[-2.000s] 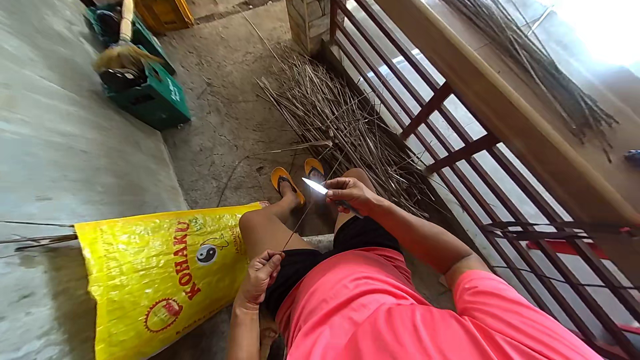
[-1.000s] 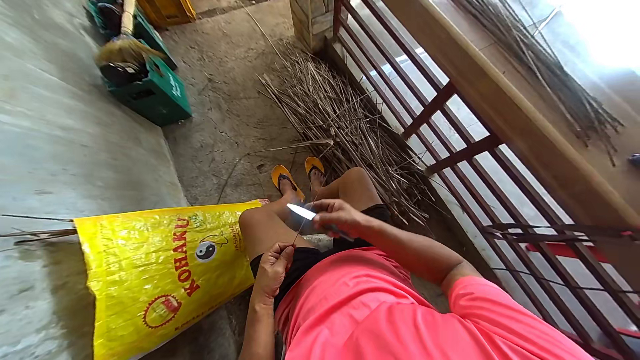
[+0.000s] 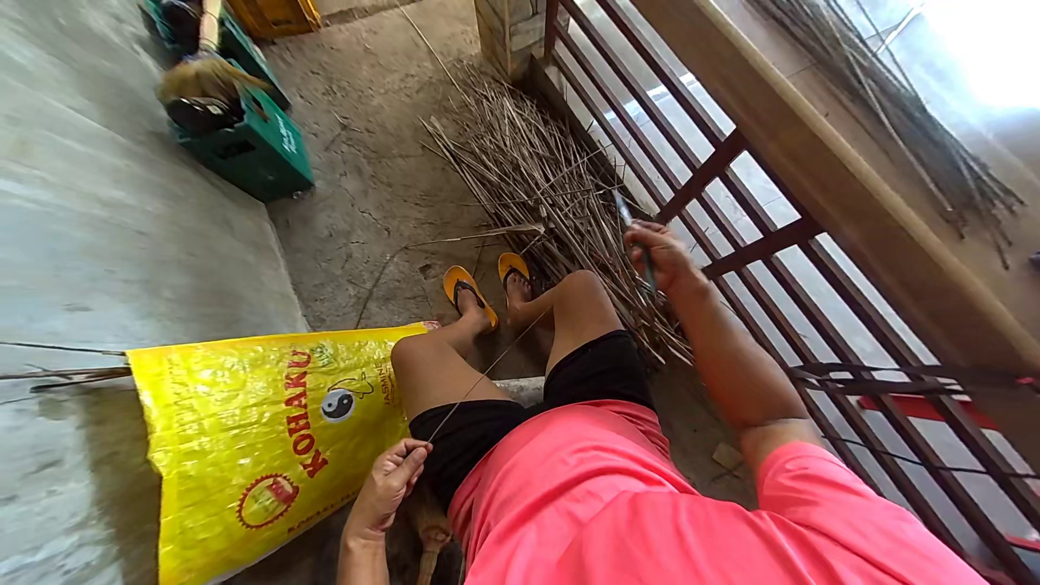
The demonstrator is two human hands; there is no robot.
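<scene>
My left hand [image 3: 394, 479] pinches one end of a thin stick [image 3: 486, 374], which slants up and away over my lap, between my thighs. Off to the right, beside the railing, my right hand [image 3: 660, 253] is closed around the dark handle of a knife [image 3: 624, 210]. Its blade points away from me, over a heap of thin dry sticks [image 3: 544, 171] on the floor, and does not touch the held stick. A yellow woven sack [image 3: 236, 439] lies left of my thigh, with a few sticks [image 3: 81, 374] poking out past its far left edge.
Along the right runs a metal railing [image 3: 723, 166] with a wooden top rail [image 3: 821, 146]; more sticks [image 3: 886, 97] lie beyond it. A green plastic crate [image 3: 260, 154] with a broom [image 3: 203, 80] stands by the left wall, near an orange crate [image 3: 276, 15].
My right hand with the knife has moved away from my left hand, out to the right and forward. My left hand has shifted a little back from my lap toward the left.
</scene>
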